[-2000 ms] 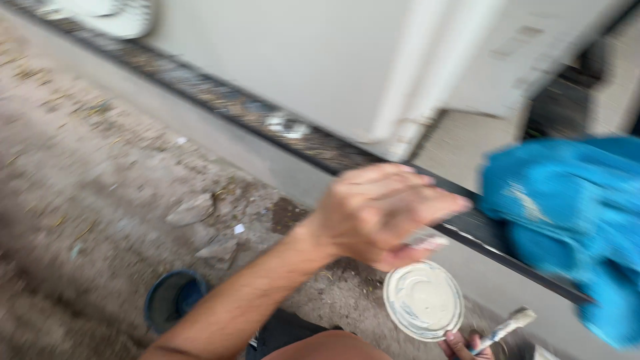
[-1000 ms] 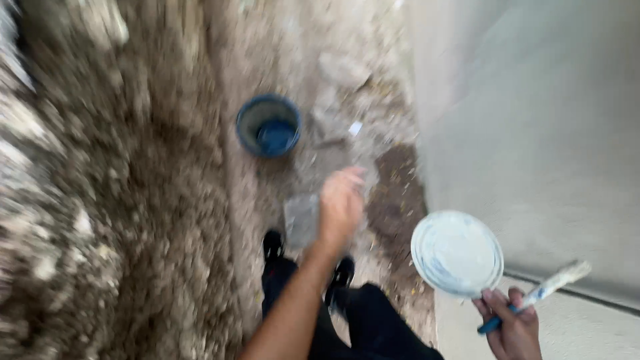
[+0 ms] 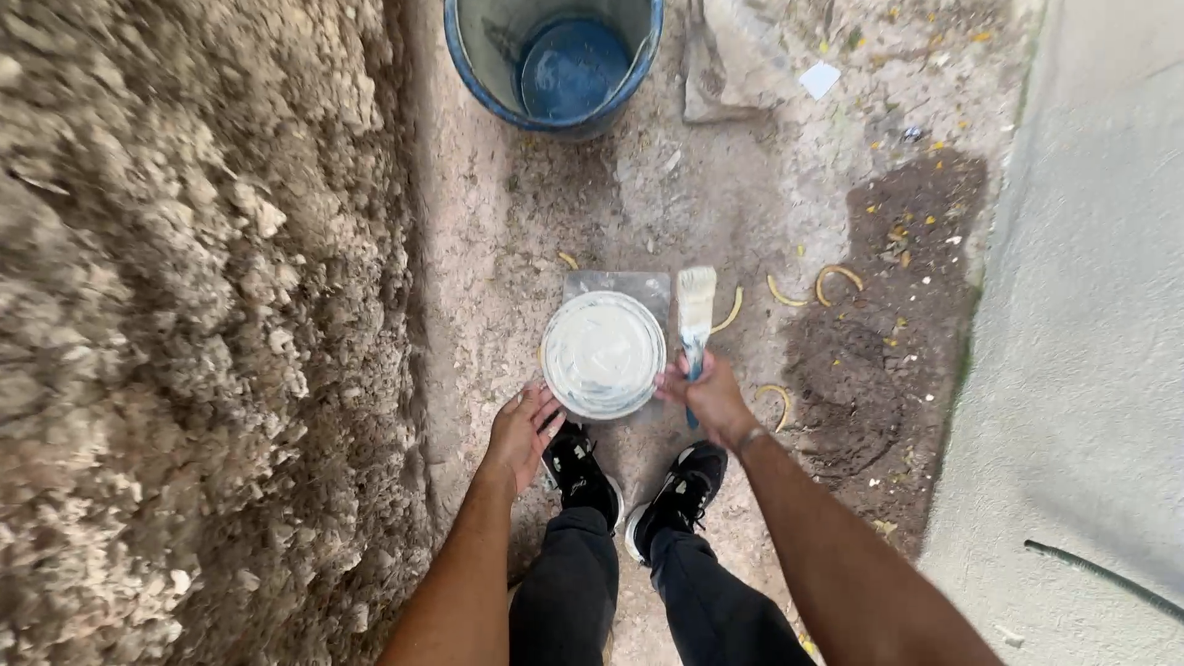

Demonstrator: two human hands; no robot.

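Note:
A round white paint-smeared lid (image 3: 604, 355) is level in front of me, over a grey square slab (image 3: 617, 282) on the ground. My left hand (image 3: 527, 432) is at the lid's lower left edge, its fingers spread; whether it grips the rim I cannot tell. My right hand (image 3: 710, 396) is closed around the blue handle of a paintbrush (image 3: 696, 305), whose bristles are coated in white paint and point away from me. Fingertips of that hand touch the lid's right edge.
A blue bucket (image 3: 575, 129) stands ahead, beside a flat stone (image 3: 735, 65). A rough earthen wall (image 3: 213, 333) rises on the left, a pale plastered wall (image 3: 1091, 305) on the right. My shoes stand just below the lid. A green corrugated tube (image 3: 1105, 578) lies lower right.
The view has swung down from the ledge and blue cloth to the ground. My left hand, apart from the lid before, is now at its edge. The lid has moved over the slab.

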